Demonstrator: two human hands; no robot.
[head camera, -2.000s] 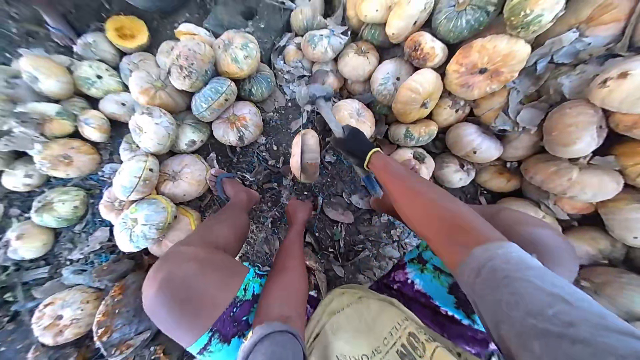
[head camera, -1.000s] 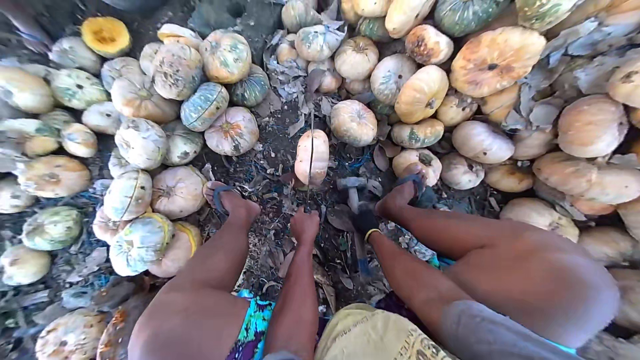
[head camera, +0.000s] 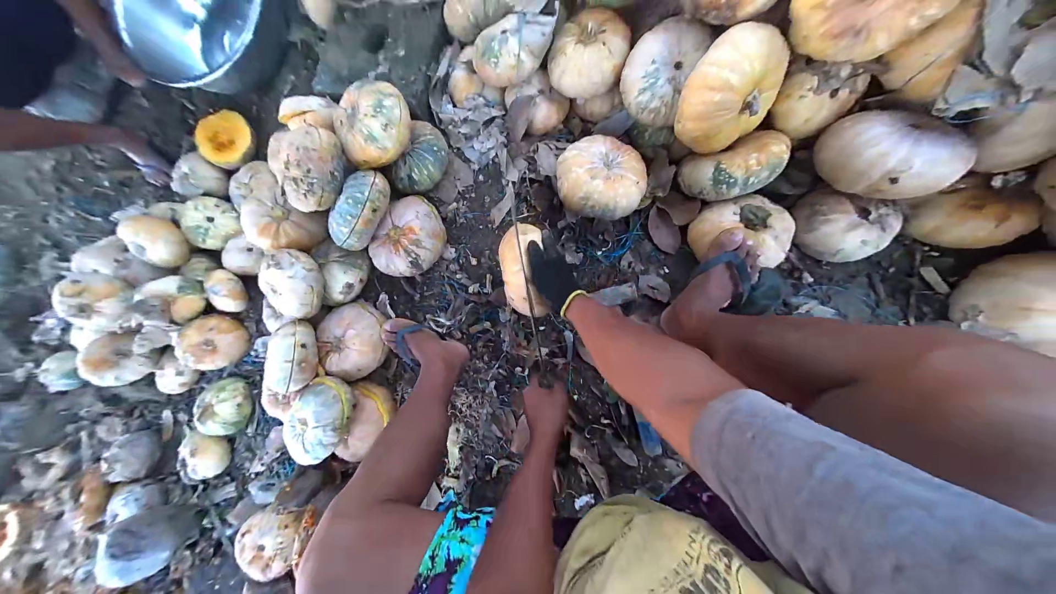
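Note:
Between my feet a pale orange pumpkin (head camera: 520, 268) stands on edge on the littered soil. A long thin blade (head camera: 523, 206) lies along it, running away from me. My left hand (head camera: 546, 404) is closed at the near end of the blade. My right hand (head camera: 551, 272), in a black glove with a yellow band at the wrist, rests against the right side of the pumpkin; its fingers are hard to make out. A hammer-like tool (head camera: 615, 294) lies partly seen on the ground just right of the gloved hand.
Heaped pumpkins (head camera: 289, 285) lie to the left, with a cut one (head camera: 223, 139) showing orange flesh. More pumpkins (head camera: 734, 87) are piled at the right. A co-worker's hand (head camera: 148, 161) and a large metal basin (head camera: 194, 37) are at the upper left. Dry leaves and blue strands litter the ground.
Two seconds ago my gloved hand held the hammer-like tool over the pumpkin; one second ago it was low beside my right foot. Now it is at the pumpkin without the tool. The view has shifted left.

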